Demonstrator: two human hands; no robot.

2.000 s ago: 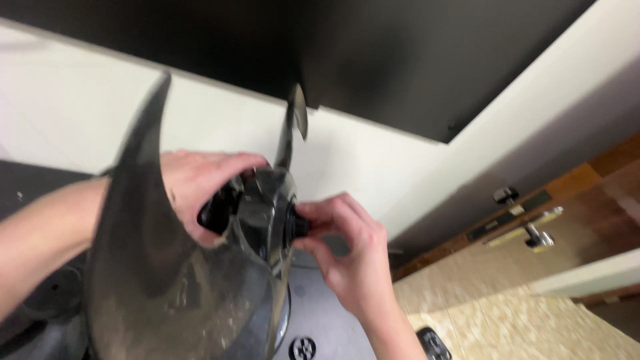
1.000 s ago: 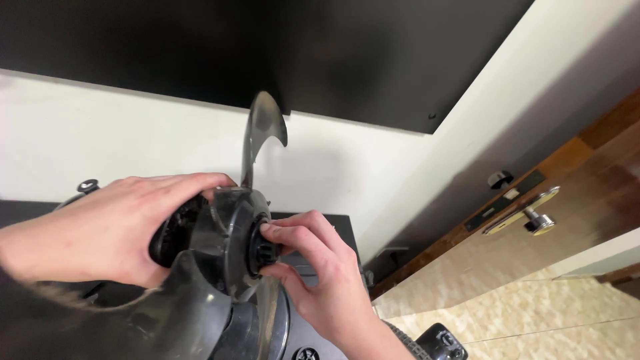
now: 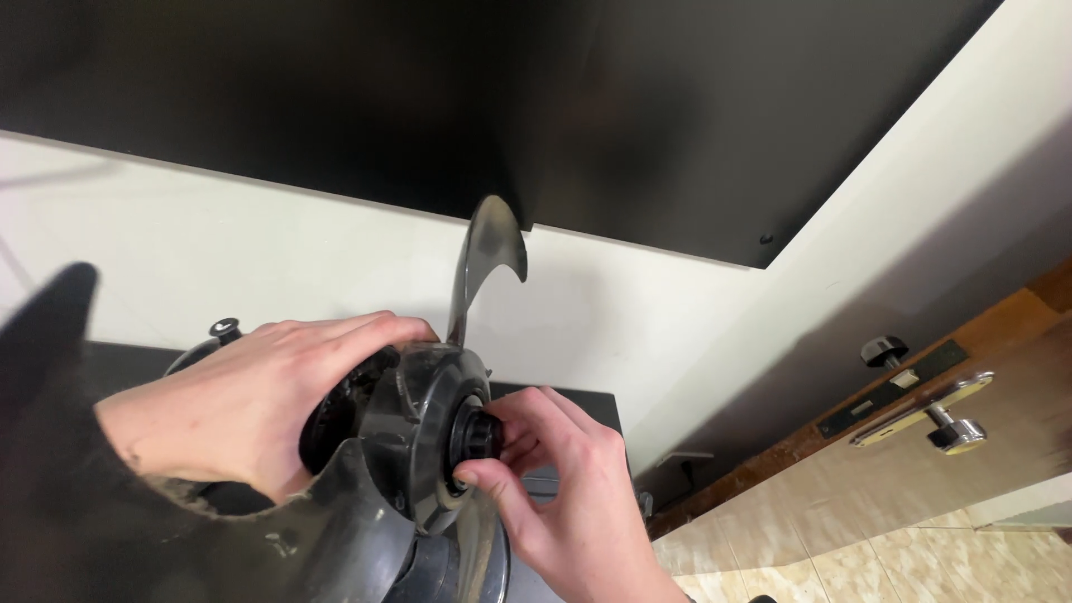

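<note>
A dusty black plastic fan blade assembly (image 3: 494, 239) sits on the front of an electric fan, one blade pointing up and a wide one spreading toward the lower left. The thumb and fingers of my right hand (image 3: 578, 486) pinch the ribbed black knob (image 3: 476, 435) at the center of the hub (image 3: 423, 444). Behind the blades, my left hand (image 3: 243, 394) is wrapped around the black motor housing (image 3: 335, 419); its fingertips are partly hidden. A small black knob (image 3: 224, 328) stands behind my left wrist.
A large black panel (image 3: 586, 109) spans the white wall (image 3: 578, 327) above the fan. Beneath the fan is a dark table surface (image 3: 586, 402). To the right stands a wooden door (image 3: 921, 486) with a metal doorknob (image 3: 956, 435), over a tiled floor (image 3: 888, 561).
The blades have turned about the hub, and the fan's head faces further right than two seconds ago. Both hands keep their hold, the right one at the center knob.
</note>
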